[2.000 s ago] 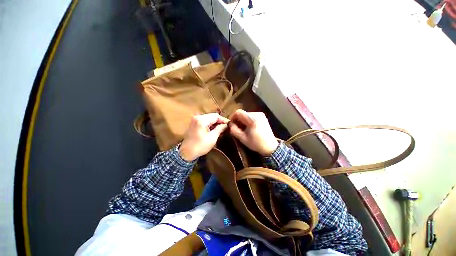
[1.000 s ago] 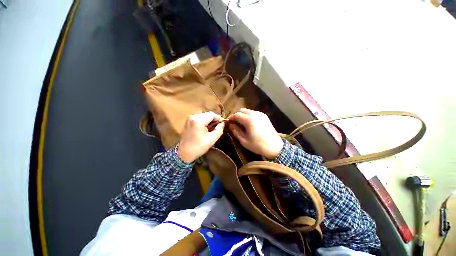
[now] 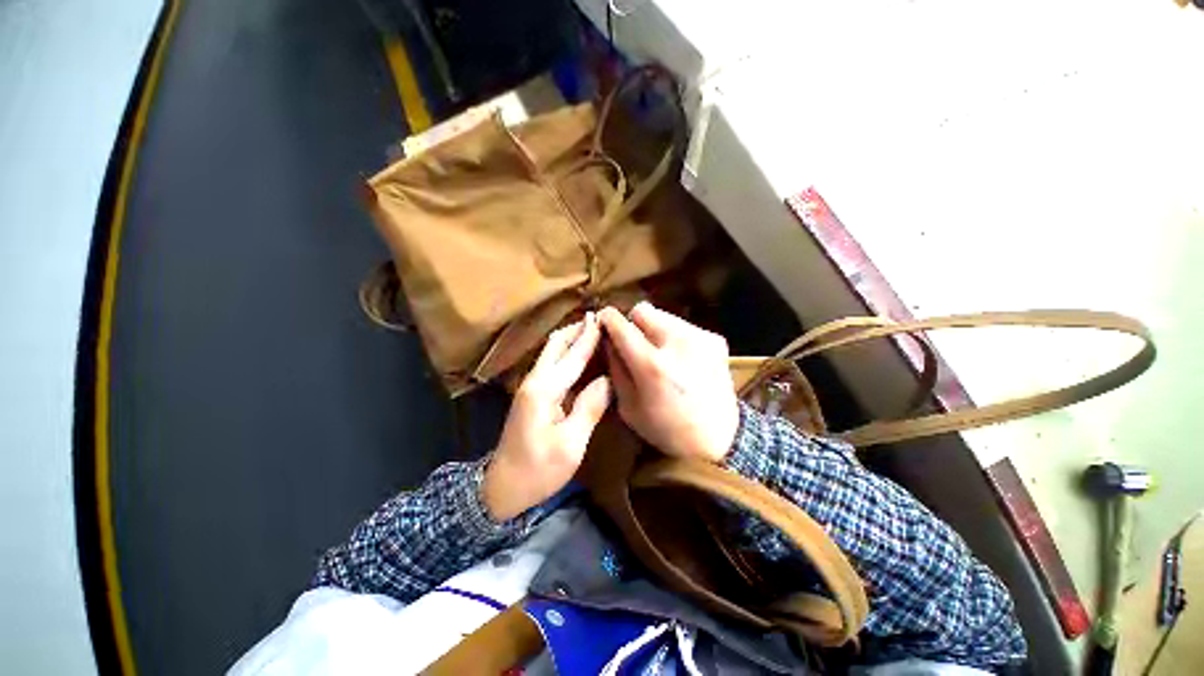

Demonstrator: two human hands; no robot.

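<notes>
A brown tote bag body (image 3: 614,482) lies on my lap, its mouth partly open toward me. My left hand (image 3: 548,416) and my right hand (image 3: 671,380) meet at the bag's far end, fingertips pinching its top edge close together. The fingers hide the exact spot they hold. One bag handle (image 3: 779,522) loops over the near side by my right forearm. The other handle (image 3: 1030,321) lies over the bench edge. A shiny metal spot (image 3: 779,390) shows on the bag near that handle's base.
Another tan tote (image 3: 482,238) stands low beyond my hands, beside the bench. The white-covered bench (image 3: 977,172) runs along the right, with a worn red strip (image 3: 858,271) on its edge. A hammer (image 3: 1117,528) and a slim dark tool (image 3: 1170,581) lie at the right.
My hands have tilted with fingertips pointing away, and the bag's mouth has narrowed. The metal spot beside my right wrist has come into view. The handle on the bench has shifted slightly right.
</notes>
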